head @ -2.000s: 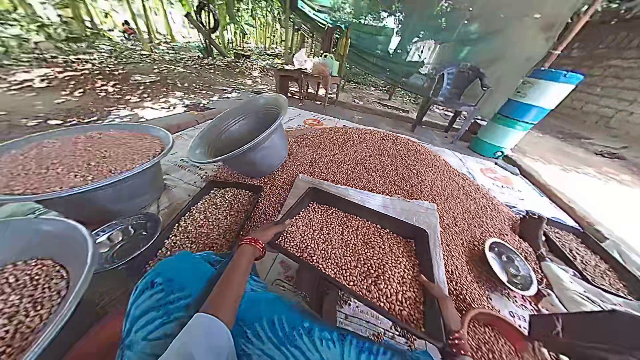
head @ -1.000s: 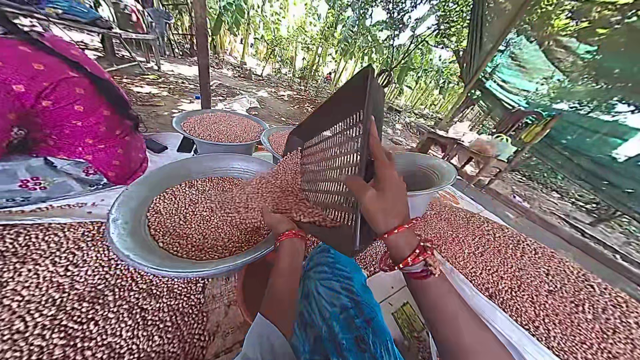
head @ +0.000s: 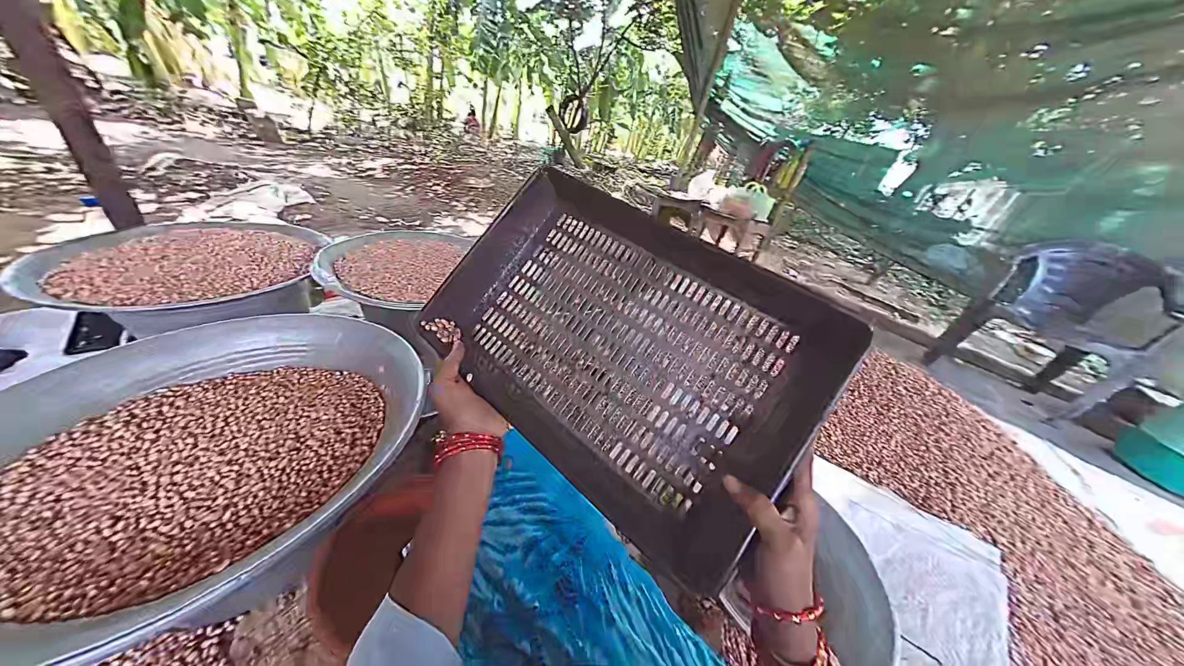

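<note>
A black slotted metal sieve tray (head: pixel 629 361) is held up, tilted, between my two hands. My left hand (head: pixel 465 393) grips its lower left edge, close to a few brown beans or nuts (head: pixel 442 329) in the tray's corner. My right hand (head: pixel 782 532) grips the lower right corner, thumb over the rim. Otherwise the tray's slotted floor is almost bare. At the left, a wide metal basin (head: pixel 407 370) holds many of the same small brown pieces (head: pixel 203 472).
Two more filled metal basins (head: pixel 314 301) (head: pixel 347 287) stand behind on the left. A large pile (head: pixel 980 499) spreads at right beside a white sheet (head: pixel 925 573). A reddish-brown tub (head: pixel 356 564) and another metal basin (head: pixel 856 592) are near my lap. A plastic chair (head: pixel 1082 296) stands at back right.
The tray was full and low two seconds ago, then tipped with its contents pouring into the large basin. Now it is nearly bare, held away from that basin. The view has swung widely.
</note>
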